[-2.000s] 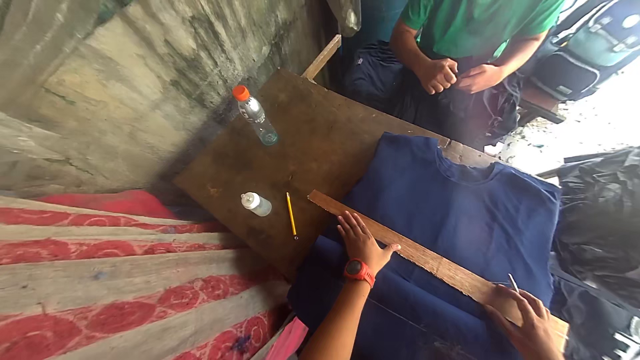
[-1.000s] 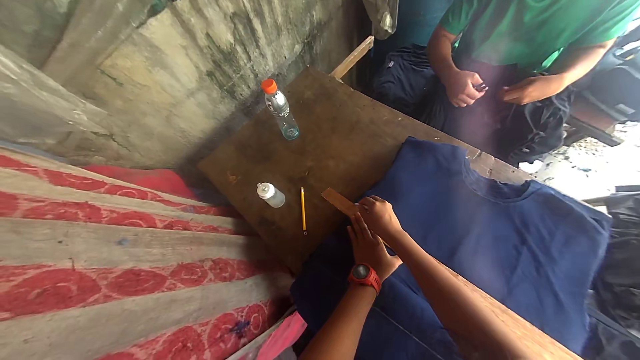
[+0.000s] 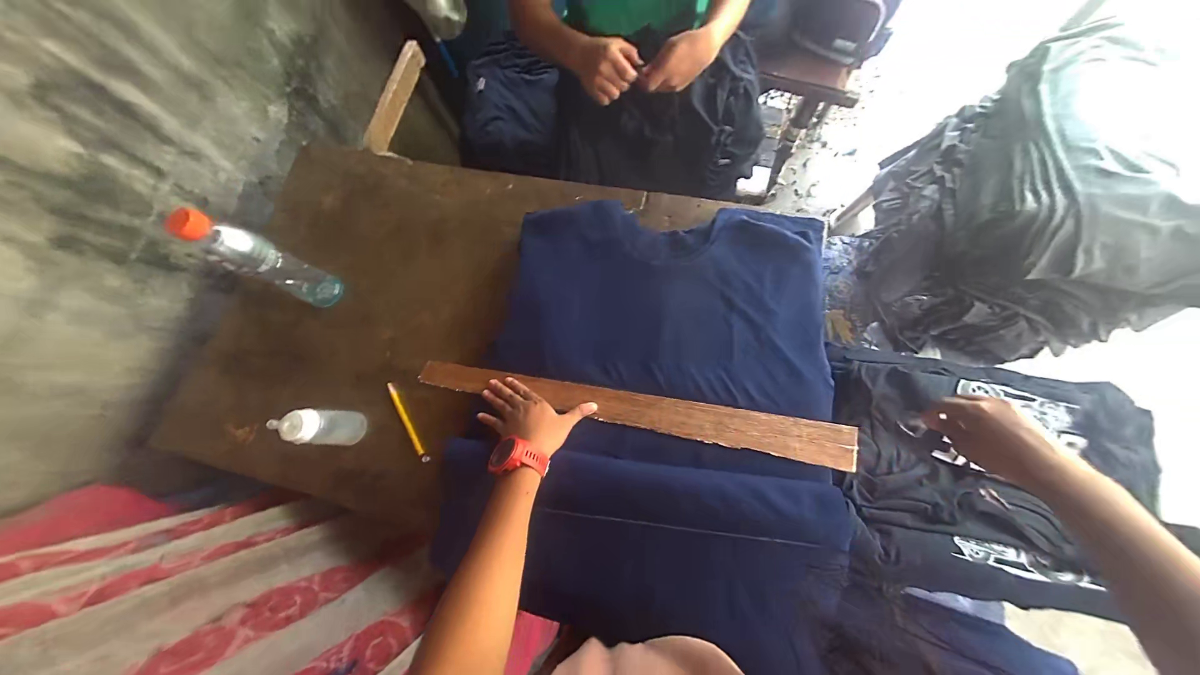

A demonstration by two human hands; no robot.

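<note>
A navy blue shirt (image 3: pixel 656 309) lies spread over the wooden table, its neckline toward the far edge and its lower part turned over in a fold. Across it rests a flat wooden strip (image 3: pixel 712 419). My left hand (image 3: pixel 532 417), with a red watch at the wrist, presses flat on the strip near its left end, fingers spread. Off the strip's right end, my right hand (image 3: pixel 980 427) is raised over black printed cloth (image 3: pixel 900 403), its fingers curled; it is blurred, and something small and pale may be at its fingertips.
On the wooden table (image 3: pixel 375 253) are a clear bottle with an orange cap (image 3: pixel 272 262), a small white squeeze bottle (image 3: pixel 323 427) and a yellow pencil (image 3: pixel 407 422). Beyond the far edge are a person's hands (image 3: pixel 637 70). Grey cloth (image 3: pixel 1059 197) hangs at right; a concrete wall (image 3: pixel 84 328) stands left.
My right hand has moved from beside my left hand, near the strip's left end, out to the right past its other end. My left hand stays on the strip. The view has turned.
</note>
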